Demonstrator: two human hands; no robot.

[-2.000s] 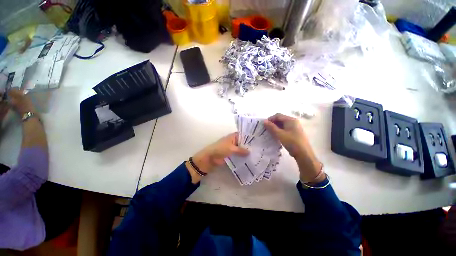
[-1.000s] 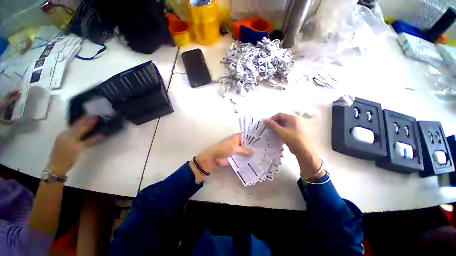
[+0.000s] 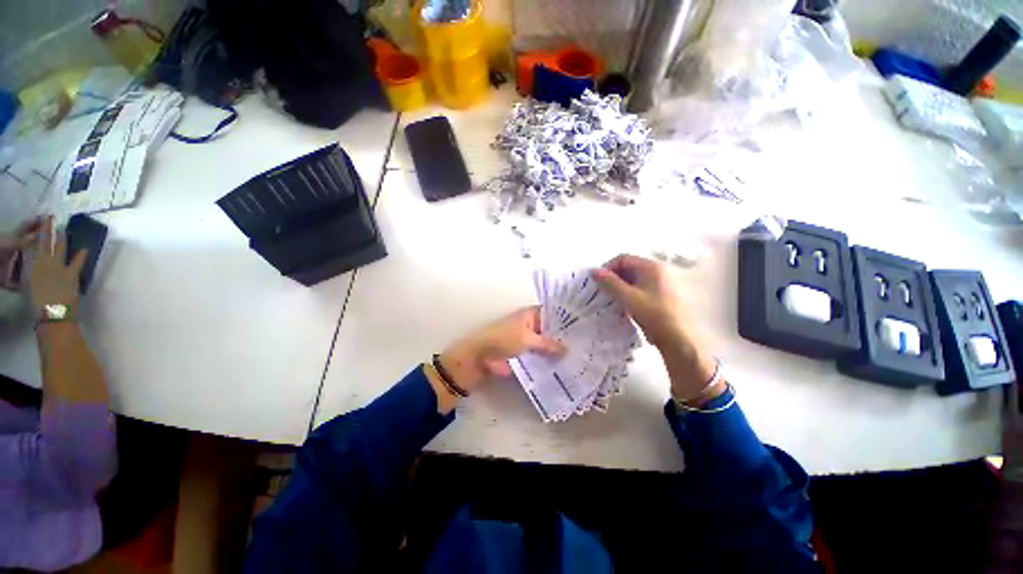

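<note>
A fan of printed white instruction cards is held over the bench in front of me. My left hand grips the fan at its left side, thumb on top. My right hand has its fingertips on the fan's upper right edge. Black insert trays lie in a row at the right, each with two small pieces in the holes and a white rounded piece in the recess. A tangled pile of silvery charging cables lies beyond the cards.
Black trays are stacked at the left. A phone lies beside the cables. Yellow tape rolls, a metal flask and clear plastic bags stand or lie at the rear. A neighbour's hands hold a black tray at far left.
The neighbour's hand has taken a black tray from the left stack and moved it to the far left. The cards are fanned slightly wider; my hands have barely moved.
</note>
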